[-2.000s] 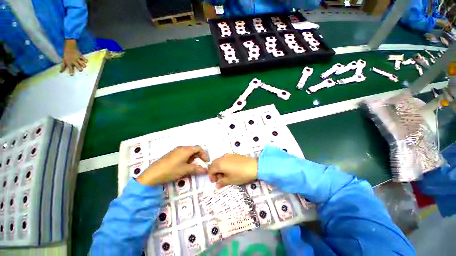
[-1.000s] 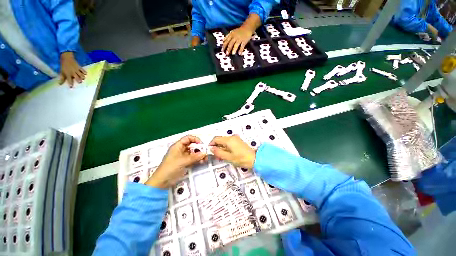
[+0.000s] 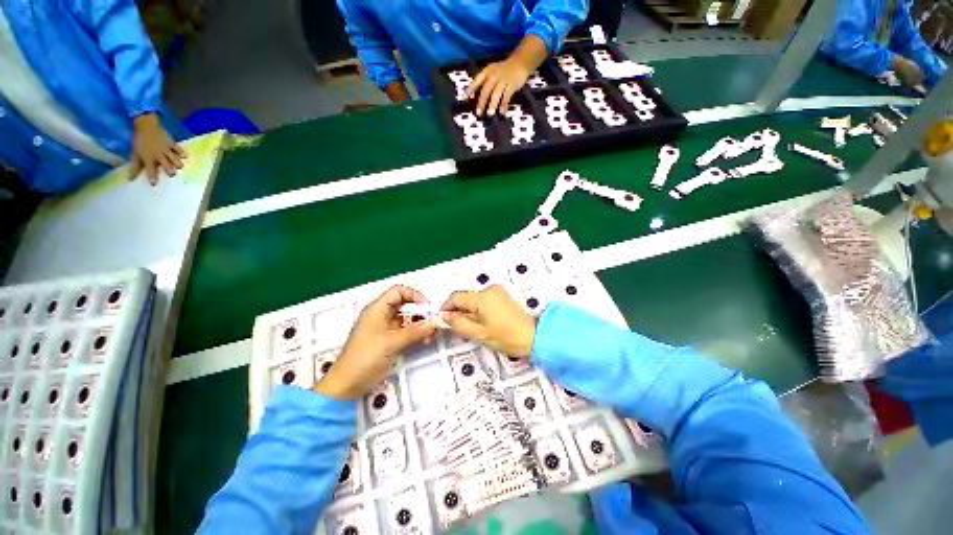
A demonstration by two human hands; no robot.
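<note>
My left hand (image 3: 378, 336) and my right hand (image 3: 489, 320) meet over the middle of the white parts tray (image 3: 345, 318). Between their fingertips they hold a small key-shaped unit (image 3: 421, 311); its pale head is in my left fingers and its narrow end in my right. The fingers hide part of it. Square parts with dark round centres sit in many tray cells. A pile of narrow strip parts (image 3: 475, 439) lies on the tray in front of my wrists.
Key-shaped units (image 3: 609, 193) lie scattered on the green belt (image 3: 314, 251). Across it, a person's hand rests in the black tray (image 3: 575, 136). A tray stack (image 3: 63, 387) stands at left below a pale board (image 3: 115, 225) with another person's hand. A clear bag of strips (image 3: 852, 282) lies at right.
My hands came up from low over the tray and now hold the small unit together. The person opposite has reached into the black tray. The loose units on the belt shifted slightly right.
</note>
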